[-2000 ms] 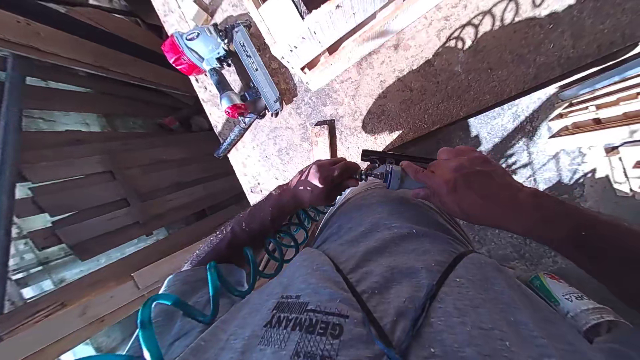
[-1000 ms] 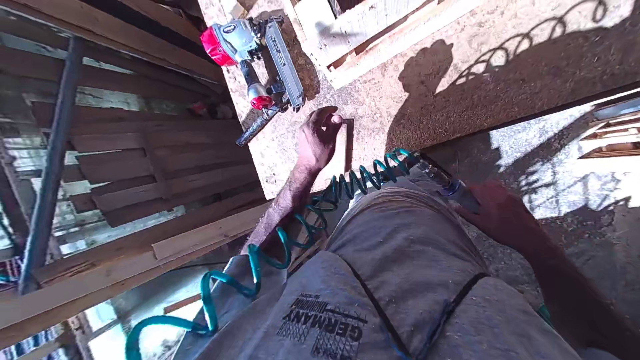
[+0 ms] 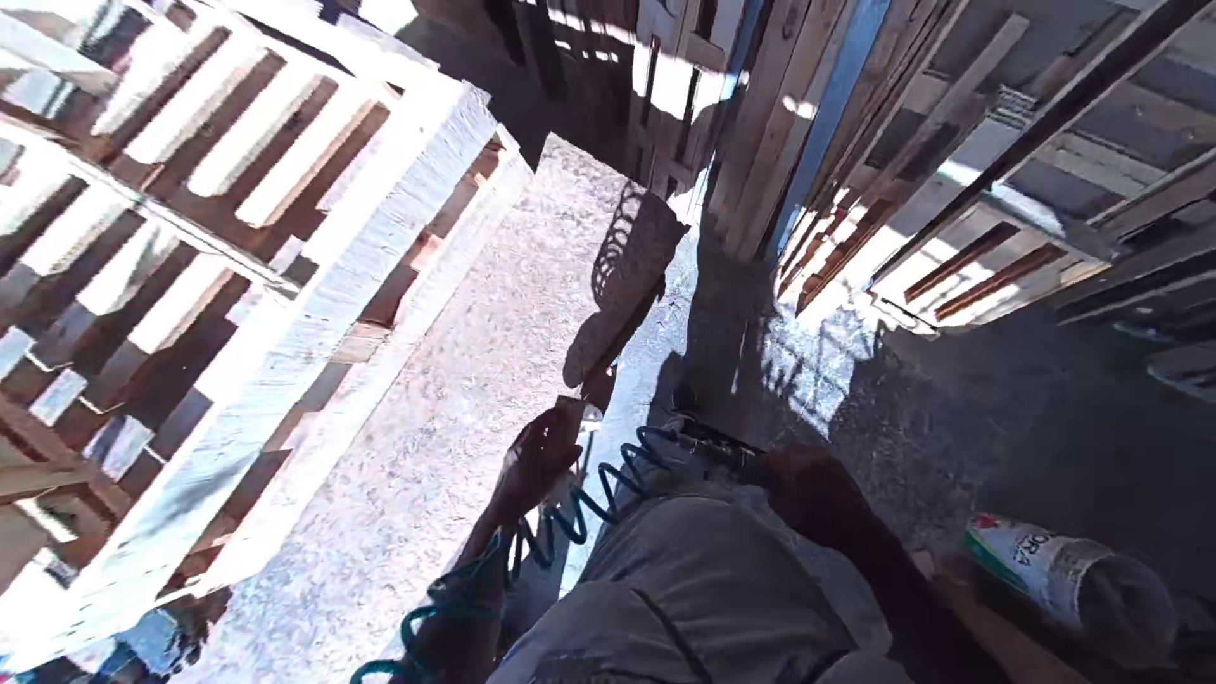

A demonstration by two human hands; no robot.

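Note:
My left hand (image 3: 543,450) is near the bench edge at the centre, fingers curled beside a small object that I cannot identify. To its right, my right hand (image 3: 815,492) is closed on a dark air tool (image 3: 717,445), which lies in shadow in front of my body. A green coiled air hose (image 3: 608,486) runs from the tool across to my left forearm and down to the lower left. The particle-board bench top (image 3: 427,418) lies left of my left hand.
A wooden pallet (image 3: 351,256) lies on the bench at left. More wooden pallets (image 3: 1026,209) stand at upper right. A white plastic bucket (image 3: 1054,570) with printing is at lower right, beside the concrete floor (image 3: 931,427). Shadows fall across bench and floor.
The view has swung far to the right, and the nail gun seen on the bench earlier is out of sight. My right hand still has the air tool, with the hose joined to it.

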